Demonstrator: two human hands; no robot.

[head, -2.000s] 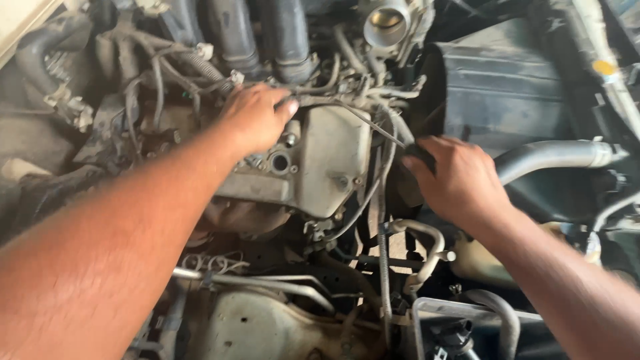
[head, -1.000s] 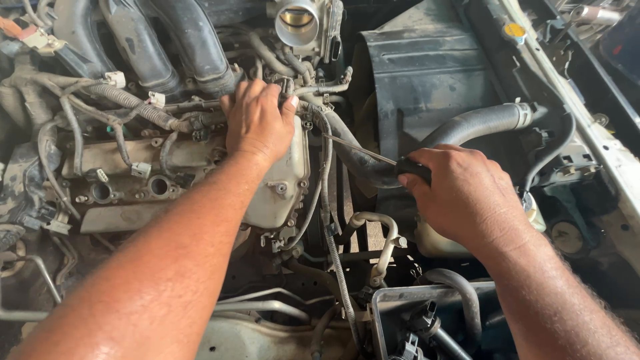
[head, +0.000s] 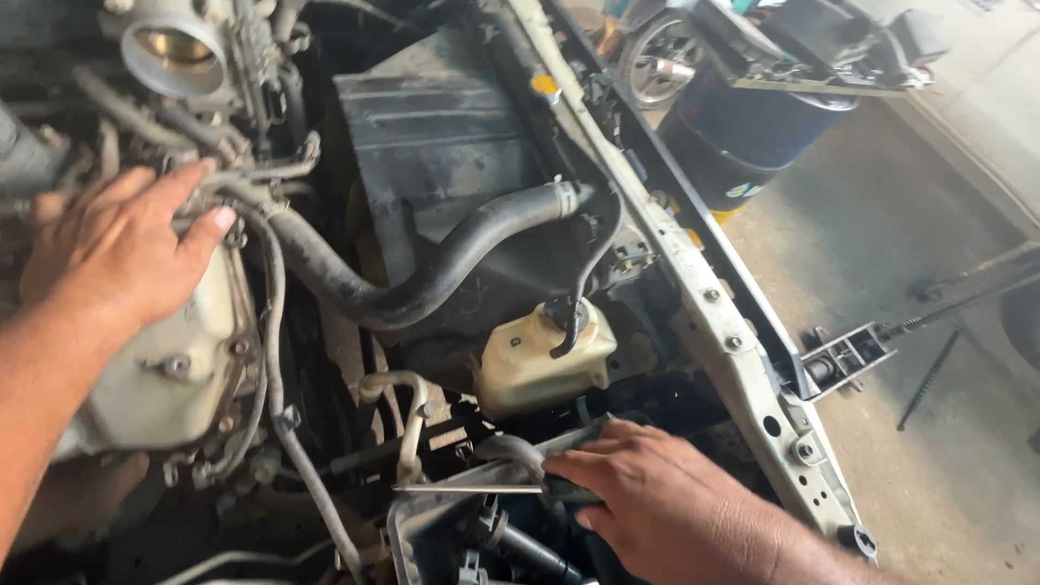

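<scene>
My left hand (head: 122,244) rests with spread fingers on the engine, beside the hose fittings above the valve cover (head: 175,366). Its thumb and index finger are near a thin hose (head: 276,341); I see nothing held in it. At the lower middle, my right hand (head: 650,487) has a screwdriver (head: 471,489) between thumb and fingers, its dark handle partly hidden and its shaft pointing left across the rim of a tray (head: 394,528). Inside the tray lie ignition coils (head: 532,552), partly under the hand.
A thick radiator hose (head: 406,301) curves across the bay above a plastic fluid reservoir (head: 544,361). The throttle body (head: 175,57) stands upper left. A metal body rail (head: 699,301) runs down the right. Beyond it are a blue drum (head: 731,138) and a floor jack (head: 853,357).
My right hand has moved with the screwdriver from beside the engine hoses down to the tray. The left hand stays on the engine near the fittings. The view has swung right.
</scene>
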